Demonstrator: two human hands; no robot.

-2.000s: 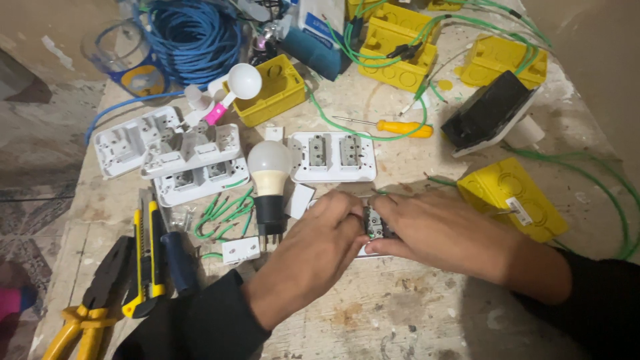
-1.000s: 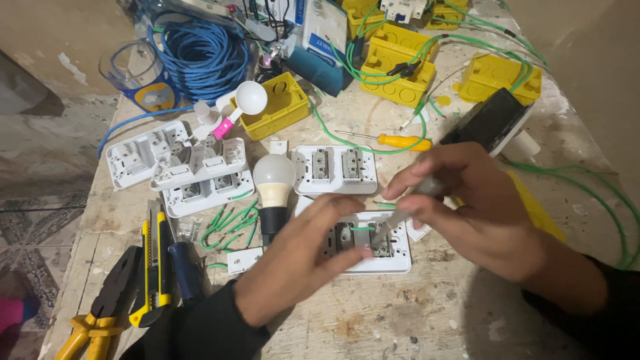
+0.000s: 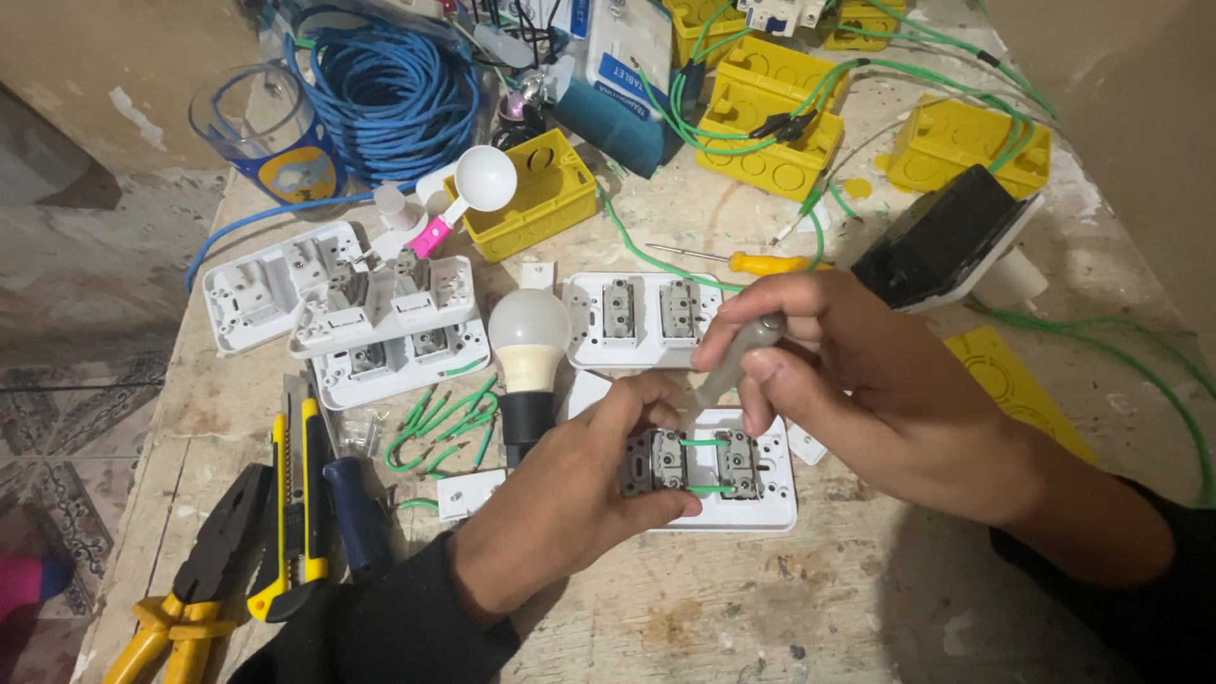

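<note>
A white double switch plate (image 3: pixel 703 518) lies flat on the wooden table, back side up, with two grey switch modules (image 3: pixel 737 464) joined by short green wires (image 3: pixel 705 443). My left hand (image 3: pixel 579 484) grips the plate's left part, thumb beside the lower wire. My right hand (image 3: pixel 855 399) holds a screwdriver by its translucent grey handle (image 3: pixel 741 356), tilted above the plate; its tip is hidden near my left fingers. Behind them lies another white plate with two modules (image 3: pixel 648 356). A light bulb in a black socket (image 3: pixel 530 347) is left of my left hand.
Pliers (image 3: pixel 214 560), a yellow utility knife (image 3: pixel 296 494) and green wire pieces (image 3: pixel 442 427) lie at left, below stacked white plates (image 3: pixel 380 328). A yellow screwdriver (image 3: pixel 774 263), yellow electrical boxes (image 3: pixel 769 142) and coiled blue cable (image 3: pixel 380 104) are behind. A black box (image 3: pixel 936 233) stands at right.
The hands were close together over the plate two seconds ago; my right hand has since lifted with the grey-handled screwdriver. My left hand remains at the plate, where both modules and green wires now show.
</note>
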